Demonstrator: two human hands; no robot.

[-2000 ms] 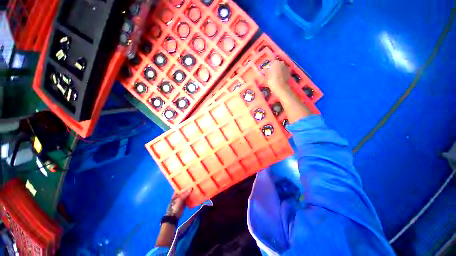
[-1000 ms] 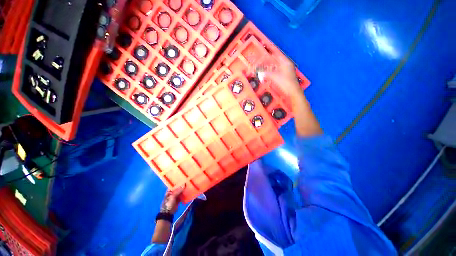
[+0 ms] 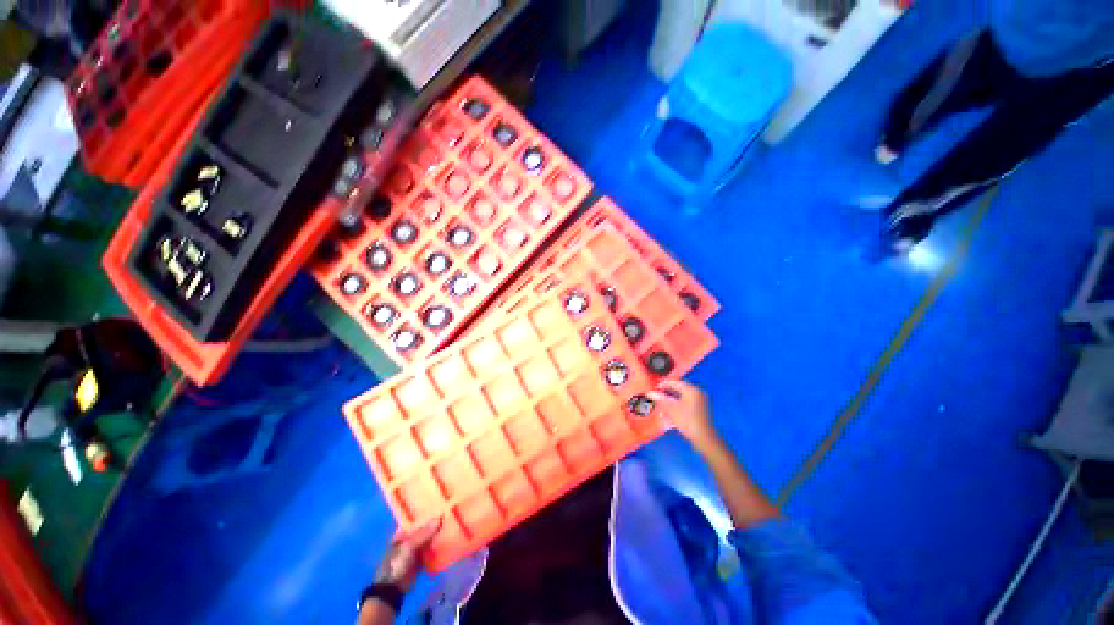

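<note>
An orange-red compartment tray [image 3: 489,458] is tilted in front of me, with several round units along its right-hand column and the other cells empty. My left hand [image 3: 409,549] grips its lower left corner. My right hand [image 3: 682,409] is at its right edge, fingertips on a round unit [image 3: 641,405] in a cell of that column. Behind it are more orange trays [image 3: 694,348] with a few dark round units. Beside them lies a larger-cell orange tray [image 3: 562,186], partly filled with black round units with pale centres.
A black divided tray [image 3: 263,183] with small pale parts rests on orange trays at the left. Clear plastic with round units lies beside it. A blue stool [image 3: 731,92] stands behind; a person's dark-trousered legs [image 3: 947,134] show upper right. A black device [image 3: 92,366] is on the green bench.
My right hand has moved from the trays behind to the held tray's right edge, where another round unit now shows. The view has shifted, bringing the stool and person's legs into sight.
</note>
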